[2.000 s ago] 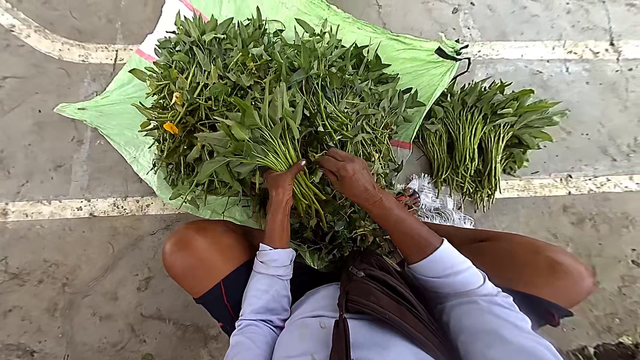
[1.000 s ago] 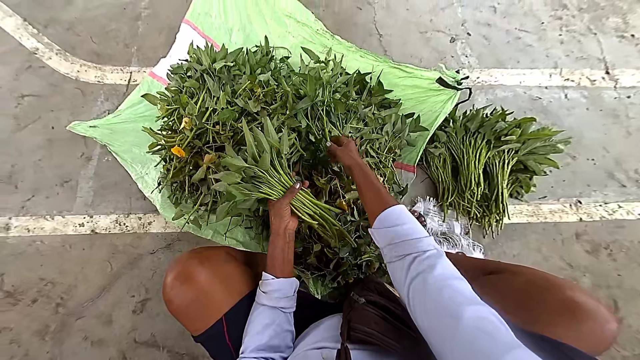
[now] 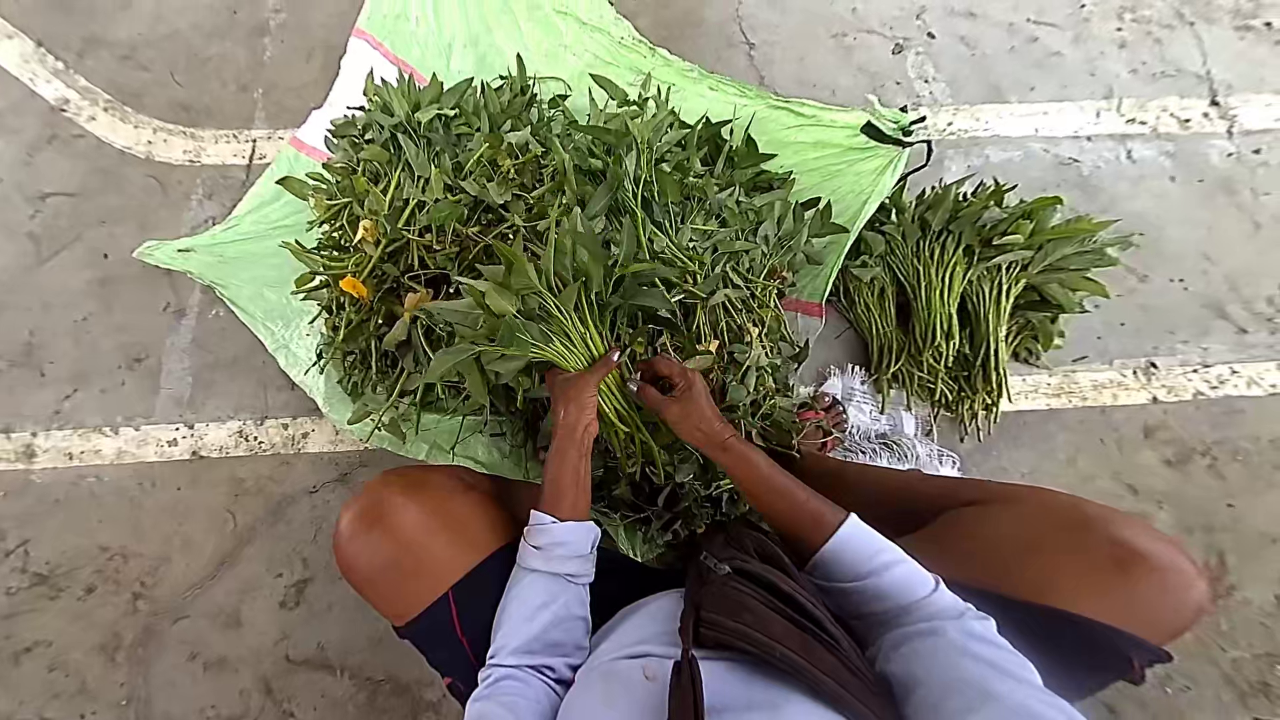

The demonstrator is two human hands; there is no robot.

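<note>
My left hand (image 3: 580, 392) is closed around a bunch of leafy green stems (image 3: 572, 338), thumb across them, leaves fanning up and to the left. Just right of that bunch, my right hand (image 3: 678, 398) has its thumb and fingertips drawn together beside the stems; whether a stem is between them cannot be told. Both hands are over the near part of a large heap of loose leafy greens (image 3: 470, 190), with some yellow leaves in it. The heap lies on a spread light-green woven sack (image 3: 275, 290).
Tied-looking bundles of long-stemmed greens (image 3: 930, 300) lie on the concrete floor (image 3: 150, 560) at the right. White plastic fibres (image 3: 885, 425) lie near my right leg. A dark brown bag (image 3: 770, 620) rests on my lap. A black cord (image 3: 900, 138) is at the sack's right corner.
My right hand has come back from the heap, toward me, to beside the bunch. My left hand has kept hold of the bunch throughout.
</note>
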